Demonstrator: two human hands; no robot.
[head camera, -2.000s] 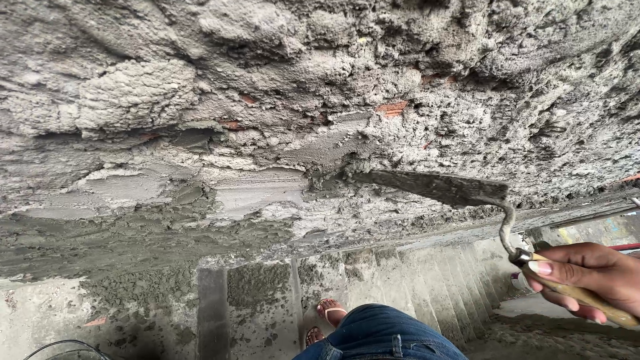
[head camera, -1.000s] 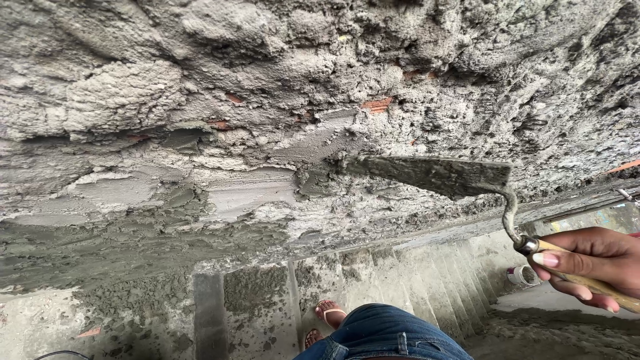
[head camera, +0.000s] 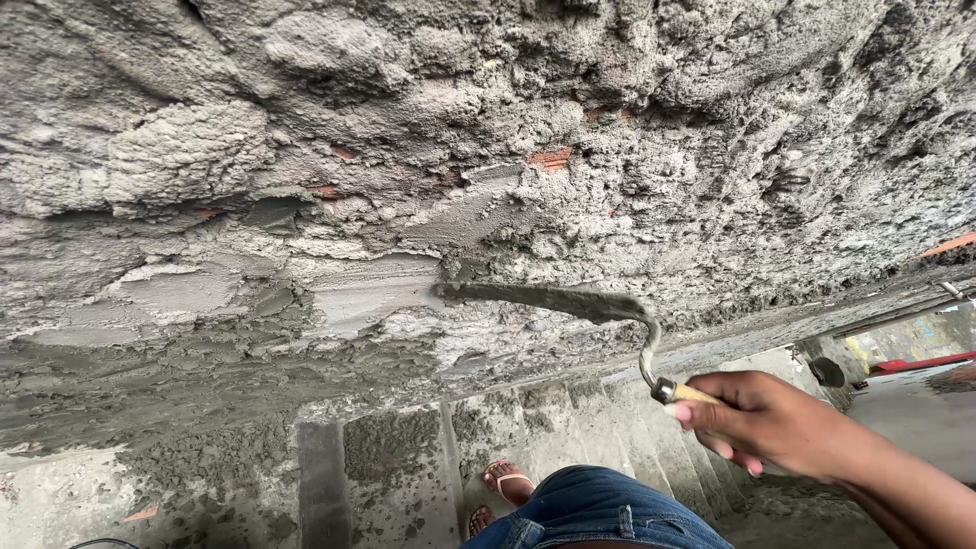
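Observation:
My right hand (head camera: 751, 423) grips the wooden handle of a pointing trowel (head camera: 545, 299), thumb along the handle near its metal ferrule. Wet mortar coats the blade, which is seen nearly edge-on; its tip meets the rough mortar-covered wall (head camera: 457, 137) beside a smoother grey patch (head camera: 374, 293). Bits of orange brick (head camera: 550, 159) show through the coat. Darker, fresh-looking mortar (head camera: 191, 374) spreads over the lower left of the wall. My left hand is not in view.
Concrete steps (head camera: 633, 435) run along the wall's foot, spattered with mortar. My sandalled feet (head camera: 512, 482) stand on them. A dark round container (head camera: 826, 372) is at the right. A brick fragment (head camera: 142, 513) lies lower left, near a dark curved rim or cable (head camera: 105, 543).
My right hand and the trowel have moved down and left relative to the wall. The blade has tilted to nearly edge-on, and its tip has come down to the smooth patch.

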